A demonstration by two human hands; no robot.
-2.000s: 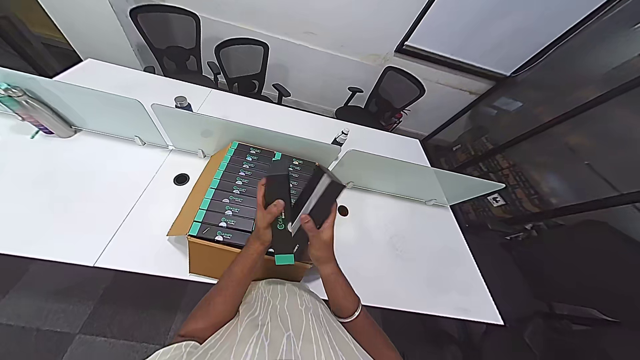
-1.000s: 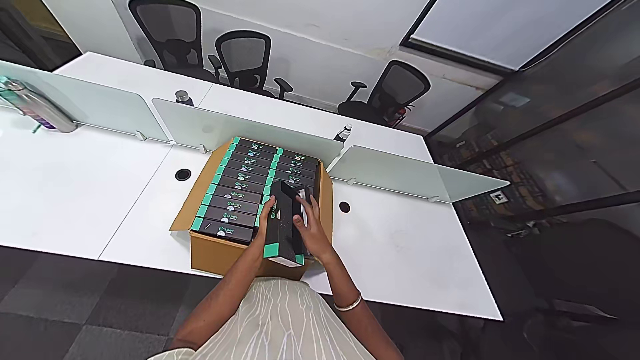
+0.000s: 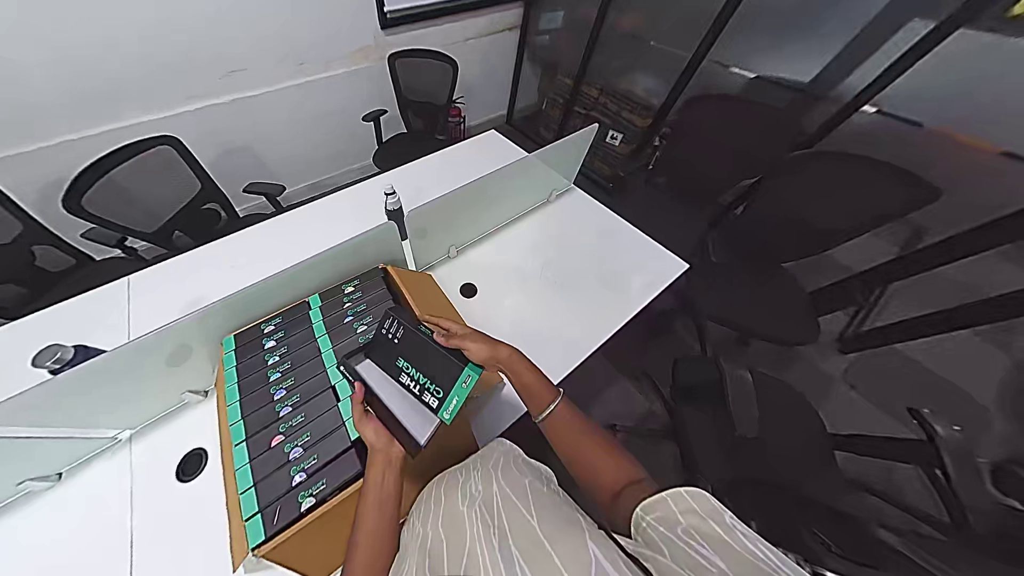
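Observation:
My left hand grips a slim black box with a pale inner face by its lower left side. My right hand holds a black and green printed box part by its upper right edge; the two pieces overlap, and whether they are joined I cannot tell. Both are held over the right part of an open cardboard carton. Inside the carton, black boxes with green ends lie in two columns. The near part of the right column is hidden behind the held pieces and my hands.
Frosted glass dividers run along the white desk behind the carton. A bottle stands beyond the divider, another dark one farther left. Round cable holes flank the carton. Mesh chairs stand behind the desk.
The view has swung to the right. The black box pieces, close together a second ago, are now turned so that a large printed face and a pale inner face show.

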